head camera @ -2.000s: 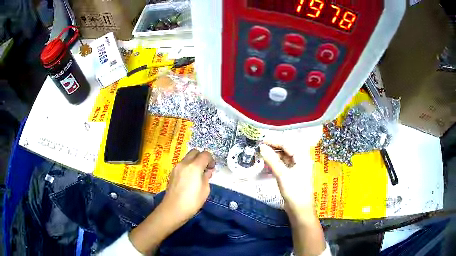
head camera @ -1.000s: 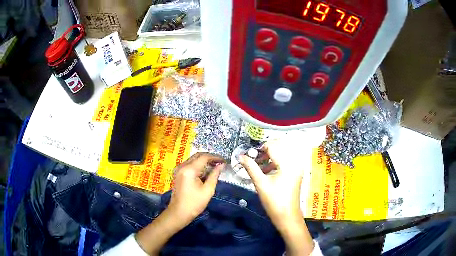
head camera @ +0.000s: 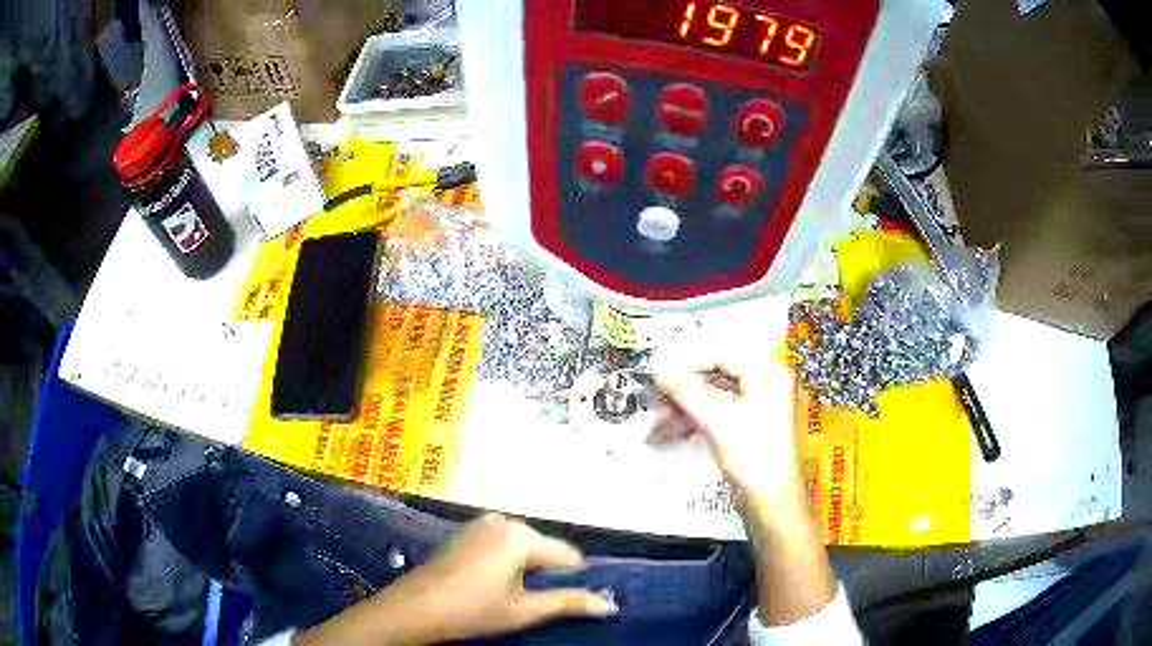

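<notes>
Dark blue jeans (head camera: 417, 549) lie over my lap along the table's front edge, with silver buttons on the waistband. My left hand (head camera: 486, 578) rests on the jeans, thumb and fingers on either side of the waistband cloth near a button. My right hand (head camera: 726, 404) is raised over the table, right of the round metal anvil (head camera: 615, 398); its fingertips are blurred, and whether they hold a part cannot be told. The white and red machine head (head camera: 670, 164) hangs above, its counter showing 1979.
A heap of button caps (head camera: 524, 341) lies left of the anvil. A clear bag with tacks (head camera: 903, 334) and a black pen (head camera: 977, 416) are right. A phone (head camera: 326, 326), yellow snips (head camera: 398, 184), a bottle (head camera: 183, 215) and a parts tray (head camera: 402, 78) are farther left and back.
My left hand has moved down from beside the anvil onto the jeans. My right hand has moved off the anvil to the right. The counter went from 1978 to 1979.
</notes>
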